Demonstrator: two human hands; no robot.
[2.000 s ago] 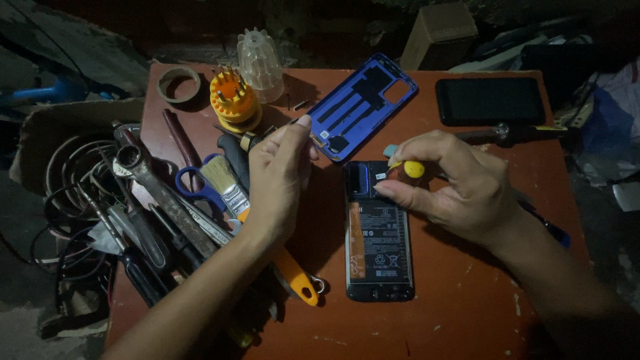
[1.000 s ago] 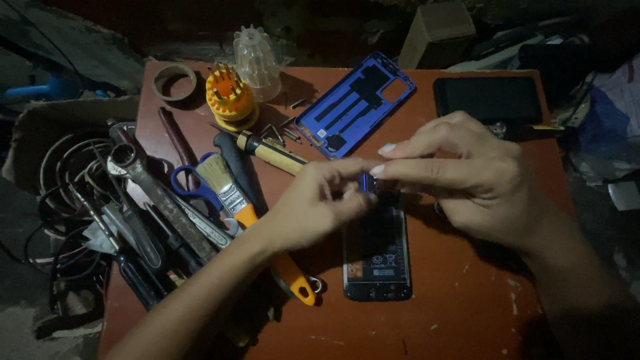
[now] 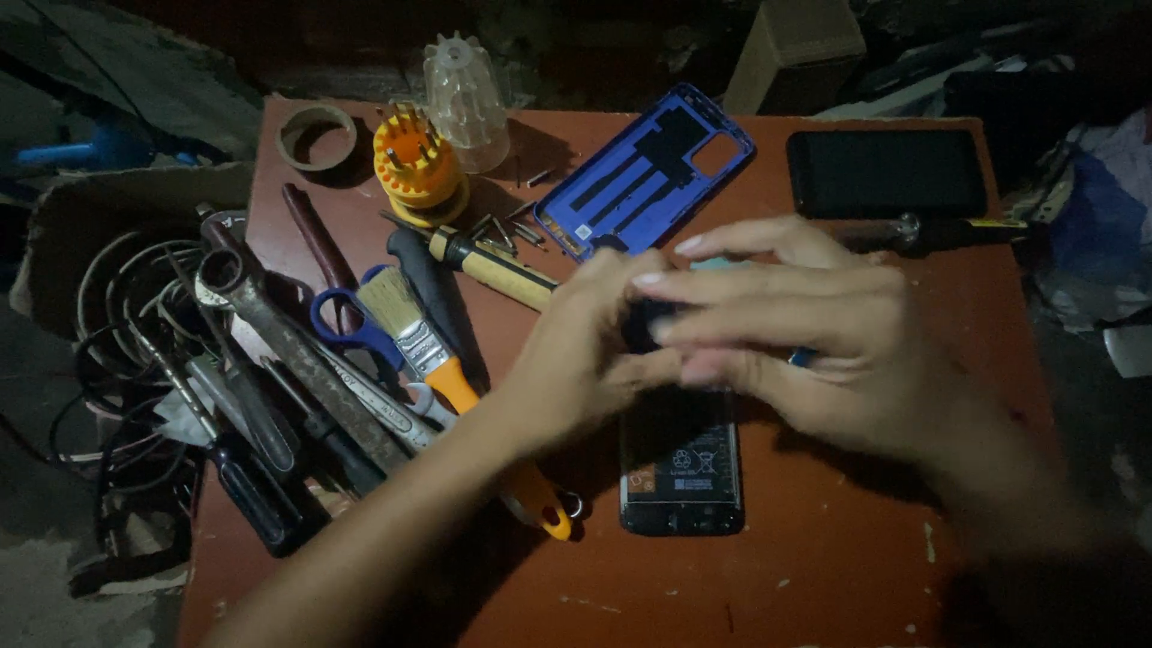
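An opened smartphone (image 3: pixel 681 477) lies on the red-brown tabletop, its battery uncovered at the lower end. Over its upper end my left hand (image 3: pixel 598 333) and my right hand (image 3: pixel 792 315) meet, fingers bent toward each other. Something dark sits between the fingers; it is blurred, and which hand holds it cannot be told. A small blue spot shows by my right hand's lower fingers. Above the hands rests the blue phone back cover (image 3: pixel 648 171), inner side up. My left wrist crosses over the orange handle of a paintbrush (image 3: pixel 450 382).
A yellow bit holder (image 3: pixel 416 171), its clear cover (image 3: pixel 466 103), loose bits (image 3: pixel 504 232) and a tape roll (image 3: pixel 317 138) stand at the back left. Wrenches (image 3: pixel 297 351), scissors (image 3: pixel 346 315) and screwdrivers (image 3: pixel 256 490) crowd the left. A dark phone (image 3: pixel 886 173) lies back right.
Two seconds ago my hands were apart, the right one holding a yellow-ended tool over the phone. Now both are together above its upper end, and the yellow end no longer shows.
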